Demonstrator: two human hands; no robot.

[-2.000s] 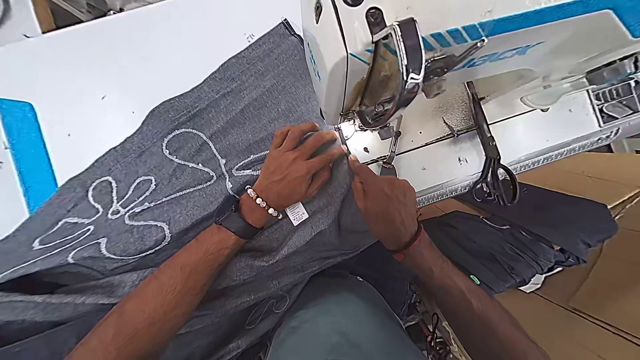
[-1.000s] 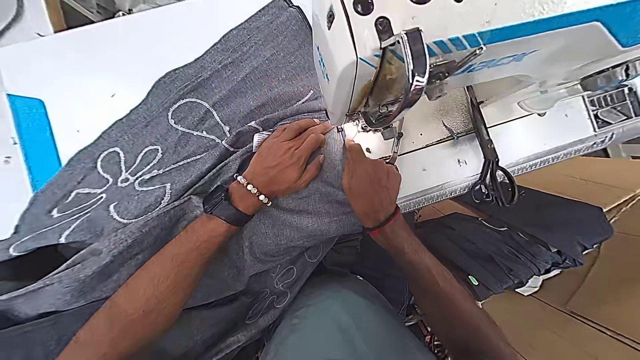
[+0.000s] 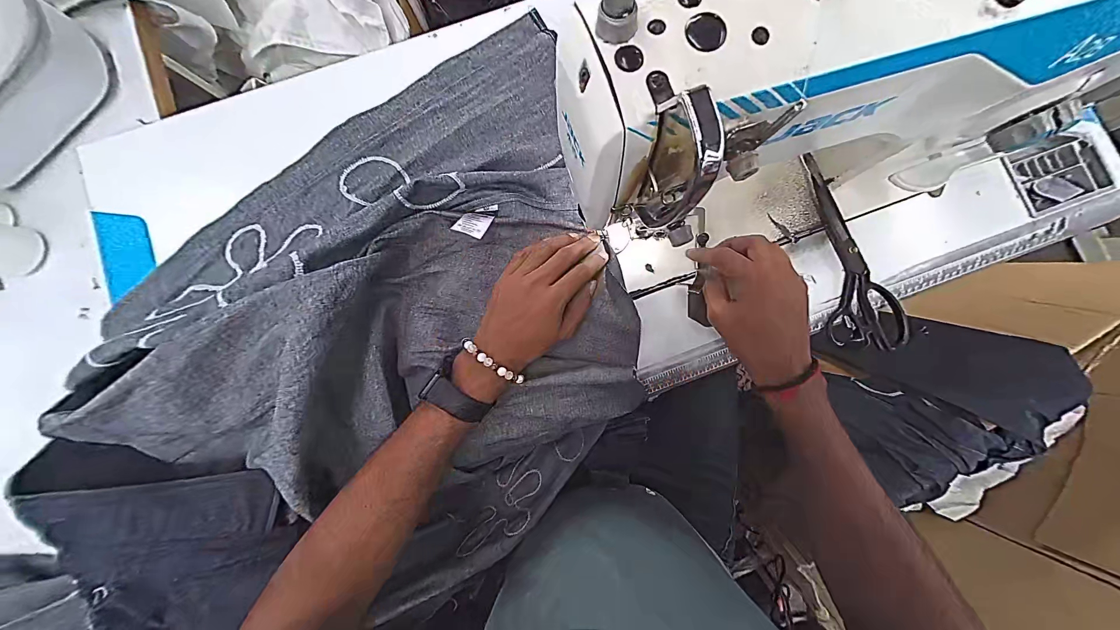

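A grey denim-like fabric [image 3: 332, 350] with white looped stitching lies bunched over the left of the sewing table. My left hand [image 3: 547, 302], with a bead bracelet and a dark watch at the wrist, presses on its edge beside the sewing machine's needle area [image 3: 647, 227]; whether the fingers pinch the cloth cannot be told. A small white label [image 3: 473, 222] shows on the fabric. My right hand [image 3: 757, 302] is off the cloth, its fingers curled and its index finger at a small metal guide [image 3: 699, 297] right of the presser foot. What the curled fingers enclose is hidden.
The white Jack machine's head [image 3: 840, 79] spans the upper right. Black scissors [image 3: 853, 262] lie on its bed, points upward. Dark cloth pieces [image 3: 971, 376] rest on cardboard [image 3: 1041, 542] at the lower right. A parts tray [image 3: 1059, 175] sits at the right edge.
My right hand has left the fabric edge and moved right to the metal guide. My left hand stays on the cloth near the needle. The fabric has shifted and folded, and its label shows above my left hand.
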